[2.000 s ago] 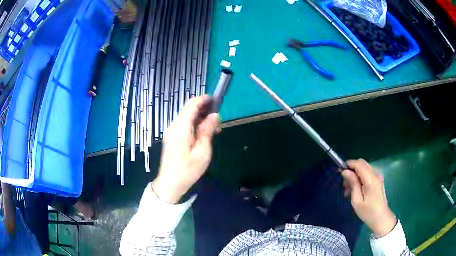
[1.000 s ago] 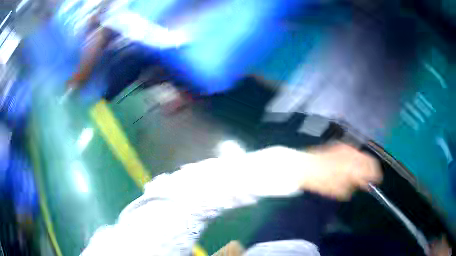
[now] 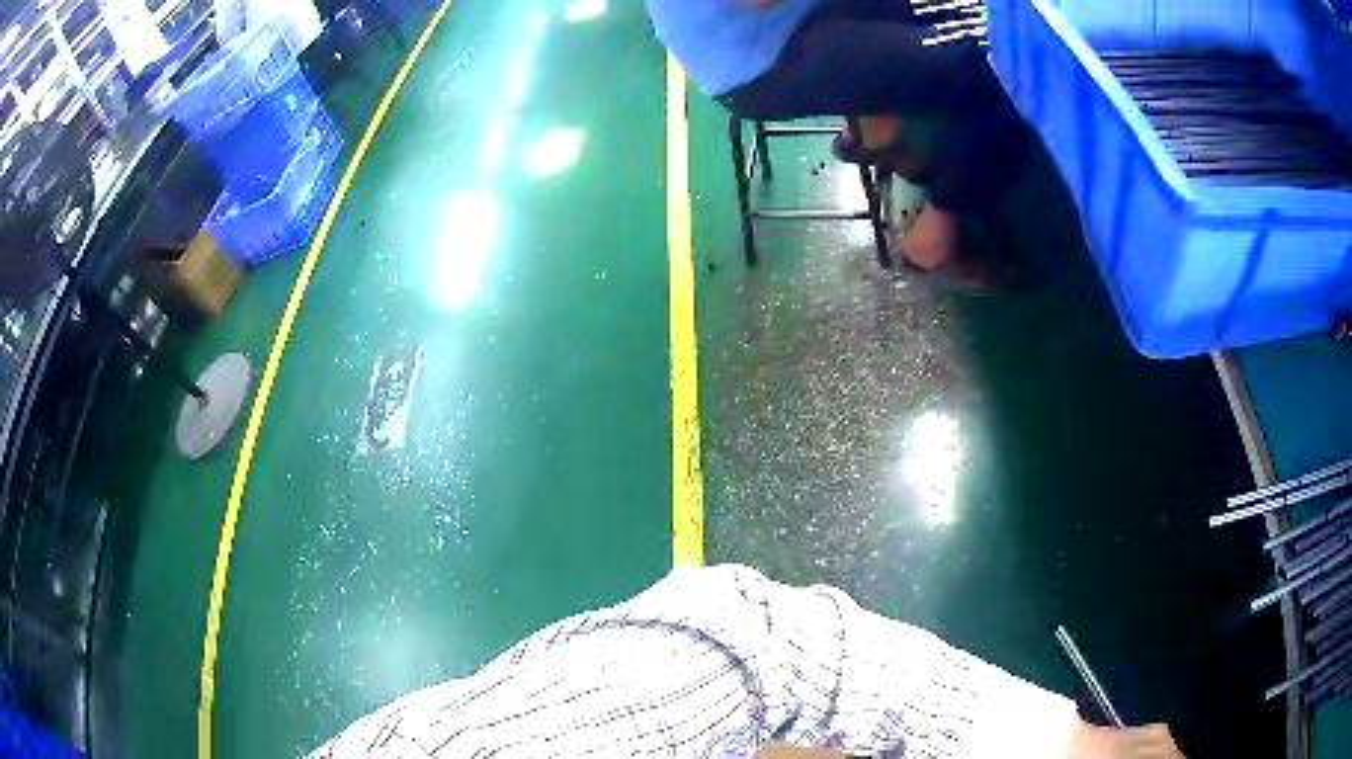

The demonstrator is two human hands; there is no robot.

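Observation:
My left hand [image 3: 1127, 741] is at the bottom edge towards the right, cut off by the frame. A slim silver metal tube [image 3: 1090, 676] sticks up and left out of it, and the fingers look closed on the tube. The rest of the tube is hidden or outside the picture. My right hand is not in view.
Several parallel tubes [image 3: 1305, 571] overhang the bench edge [image 3: 1257, 452] at the right. A large blue bin [image 3: 1238, 274] holds dark tubes. A seated person [image 3: 830, 60] is beyond. Yellow lines [image 3: 684, 341] cross the green floor; blue crates [image 3: 274, 193] stand far left.
The view has swung left from the bench to the floor and is sharp again after blur. My left hand has gone to the bottom right edge; my right hand has left the picture.

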